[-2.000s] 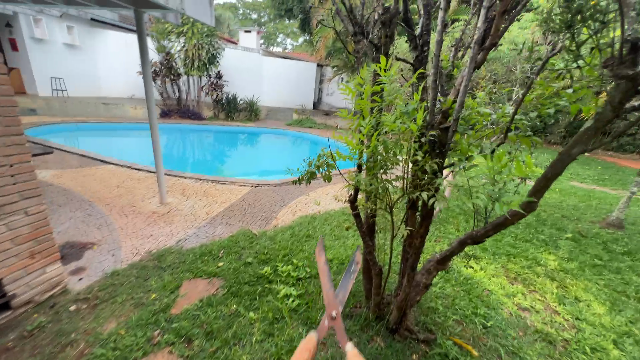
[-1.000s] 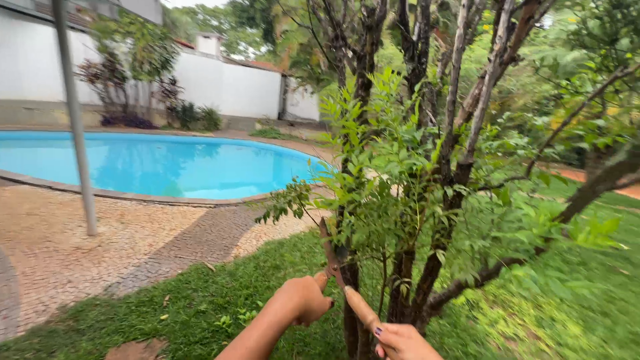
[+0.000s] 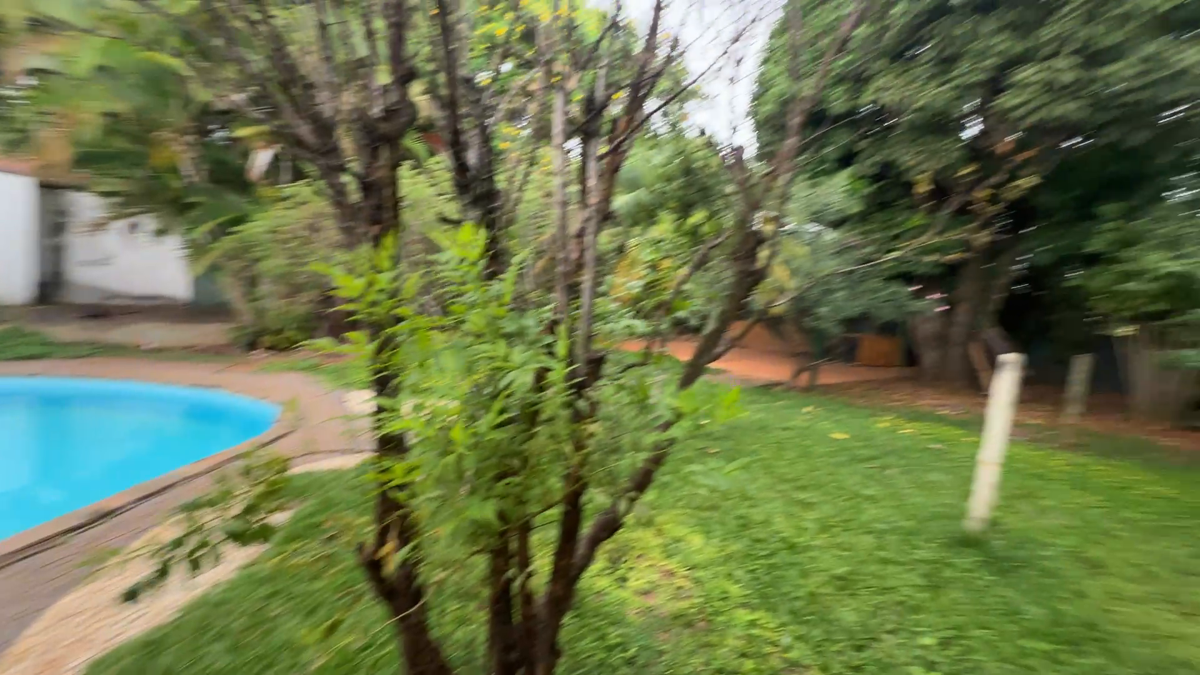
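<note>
Neither my left hand nor my right hand shows in the view now, and the hedge shears are out of sight too. A small tree with several dark trunks [image 3: 389, 525] fills the middle, its bare upper branches spreading upward. Bright green leafy shoots [image 3: 487, 384] grow thickly around the middle of the trunks. One leafy twig [image 3: 220, 516] hangs out to the left, low down. The picture is blurred by motion.
The swimming pool [image 3: 112, 441] lies at the left with a paved rim. Grass [image 3: 825, 544] spreads around the trunks and to the right, where a pale post [image 3: 996, 441] stands upright. Large trees [image 3: 966, 300] and a white wall [image 3: 127, 253] are behind.
The view has swung strongly to the right. Both hands and the wooden-handled shears, which were at the trunks a second ago, have left the view.
</note>
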